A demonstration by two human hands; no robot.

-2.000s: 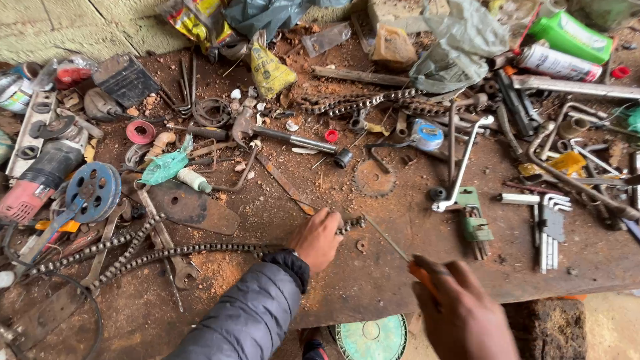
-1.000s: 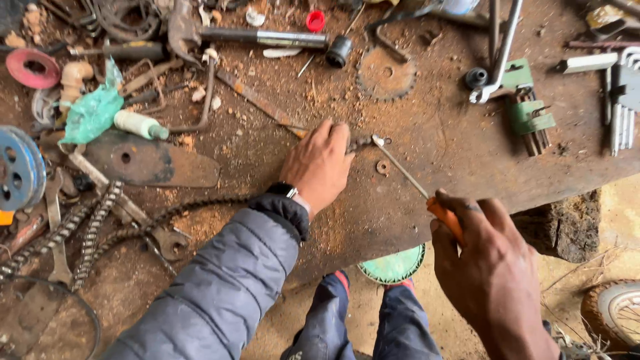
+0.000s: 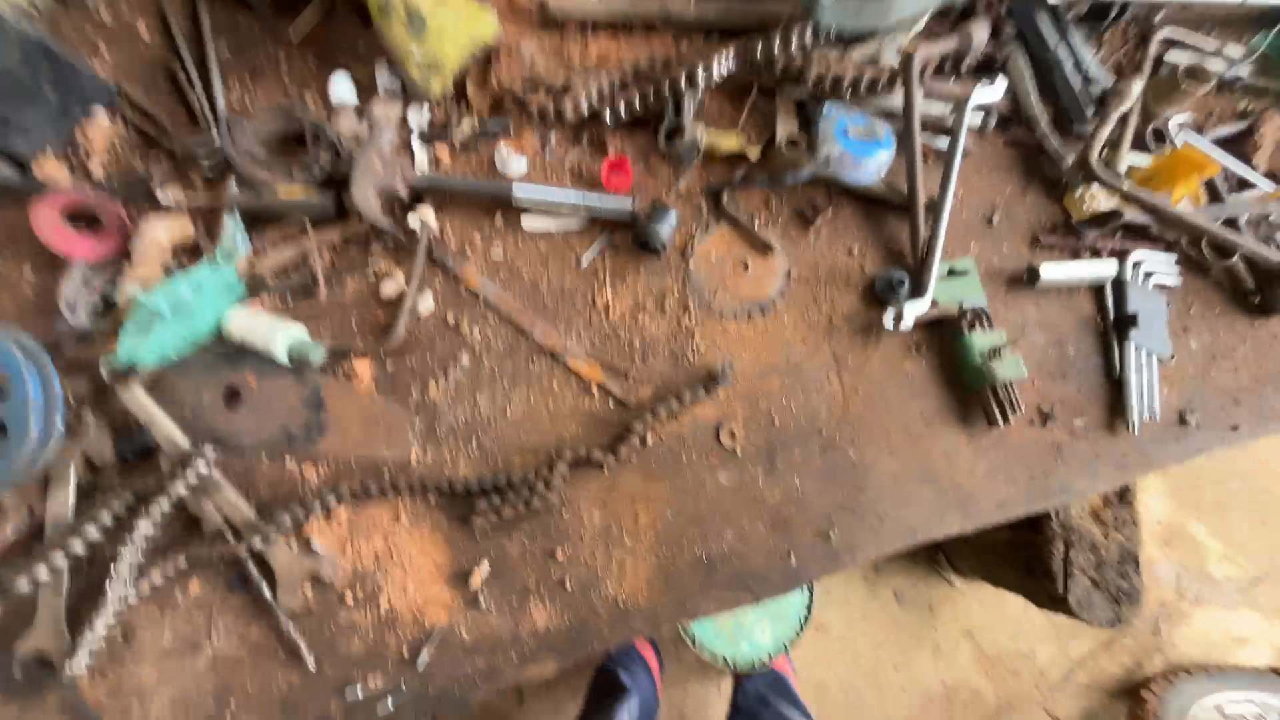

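Neither of my hands shows in the head view now. A dark roller chain (image 3: 600,455) runs across the workbench (image 3: 800,480), its right end lying loose on the wood. Close to that end are a small metal washer (image 3: 730,436) and a rusty toothed disc (image 3: 742,268). A flat rusty strip (image 3: 535,330) lies above the chain. The orange-handled screwdriver seen earlier is not in view. The picture is somewhat blurred.
A ring spanner (image 3: 948,200), a green hex key holder (image 3: 985,350) and a grey hex key set (image 3: 1137,335) lie at the right. A hammer (image 3: 380,165) and a teal plastic bag (image 3: 185,300) are at the left. A round green lid (image 3: 752,628) is below the front edge.
Both hands have left the view, the left from the chain end and the right with the orange-handled screwdriver. The chain end now lies uncovered on the bench.
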